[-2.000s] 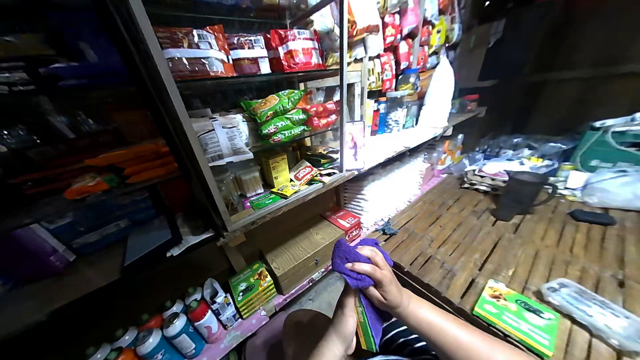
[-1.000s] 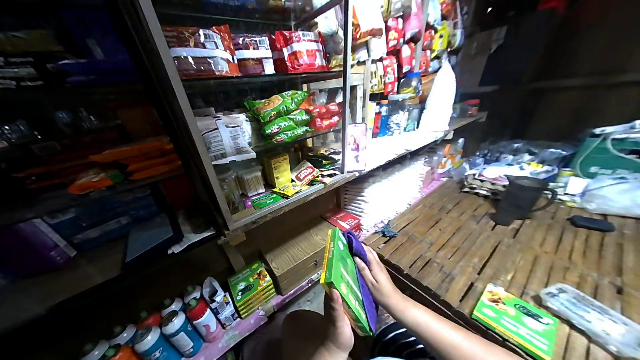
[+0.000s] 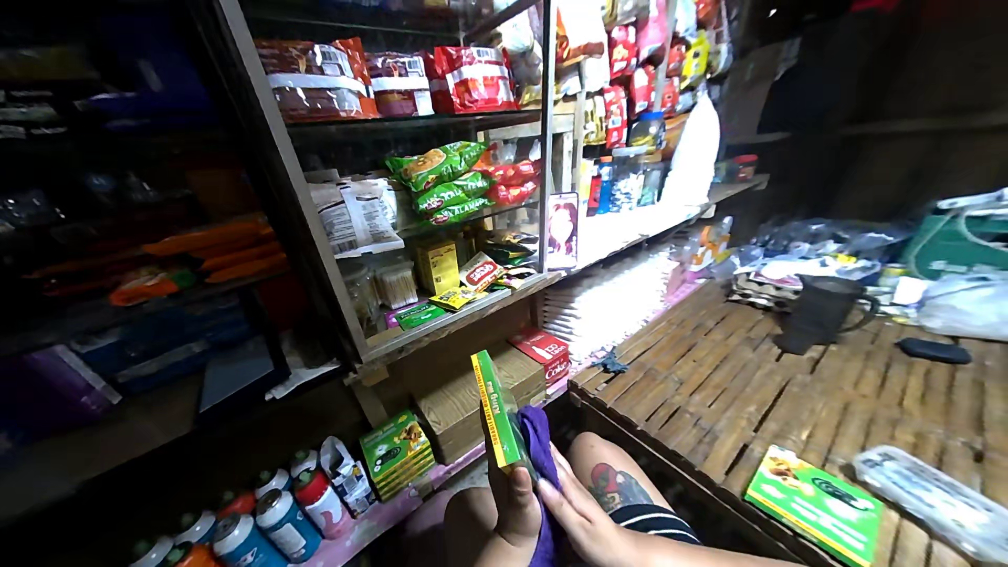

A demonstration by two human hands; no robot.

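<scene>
My left hand (image 3: 516, 504) grips the lower end of a green and yellow mosquito coil box (image 3: 494, 413), which stands nearly upright above my lap with its narrow side facing me. Against the box's right face, my right hand (image 3: 579, 504) presses a purple cloth (image 3: 538, 441), whose lower end hangs between my wrists. A similar green box (image 3: 815, 500) lies flat on the bamboo slat platform at the right. More such boxes (image 3: 398, 453) are stacked on the low ledge at the left.
A glass-fronted shelf (image 3: 465, 315) with snack packs rises ahead. Spray cans (image 3: 287, 524) line the low ledge, near a cardboard box (image 3: 457, 405) and a red carton (image 3: 543, 354). The bamboo platform (image 3: 693, 370) holds a dark pitcher (image 3: 823, 311) and a clear plastic case (image 3: 933, 496).
The cloth was bunched over the box's top two seconds ago; it now lies along the right face. The box has turned from its broad face to its narrow side since one second ago.
</scene>
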